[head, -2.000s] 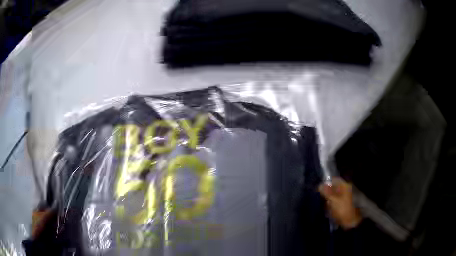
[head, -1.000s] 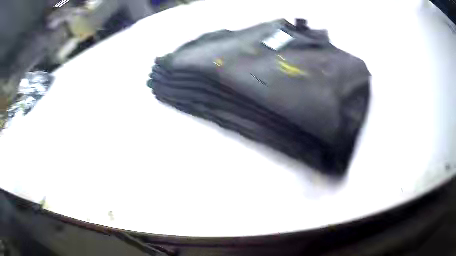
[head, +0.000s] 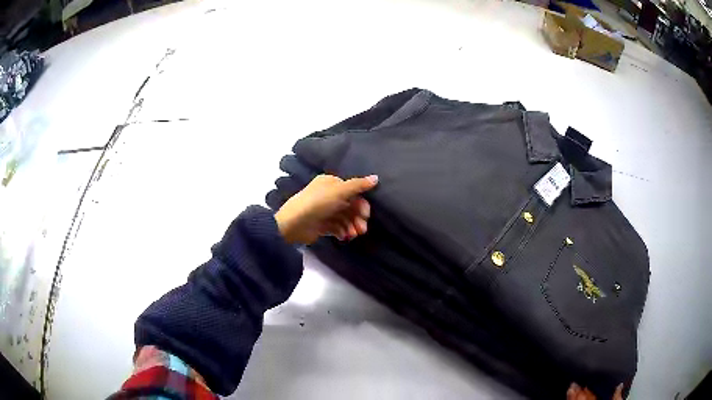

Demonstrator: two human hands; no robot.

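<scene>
A stack of dark charcoal garments lies at a slant on the white table. The top one shows its collar, gold buttons, a white-stickered tag and a chest pocket with a gold emblem. My left hand is at the stack's left edge, index fingertip on the top garment and other fingers curled; whether it grips cloth is unclear. My right hand shows only fingertips at the bottom picture edge, against the garment's lower right; its grip is hidden.
The white table has dark seams on the left. Glossy clear plastic with a yellow mark lies at the left edge. An open brown carton stands at the back right. Crumpled grey material is at the upper left.
The bagged garment seen two seconds ago is out of view. The garment stack now appears larger and closer, and both hands have come into view at its edges.
</scene>
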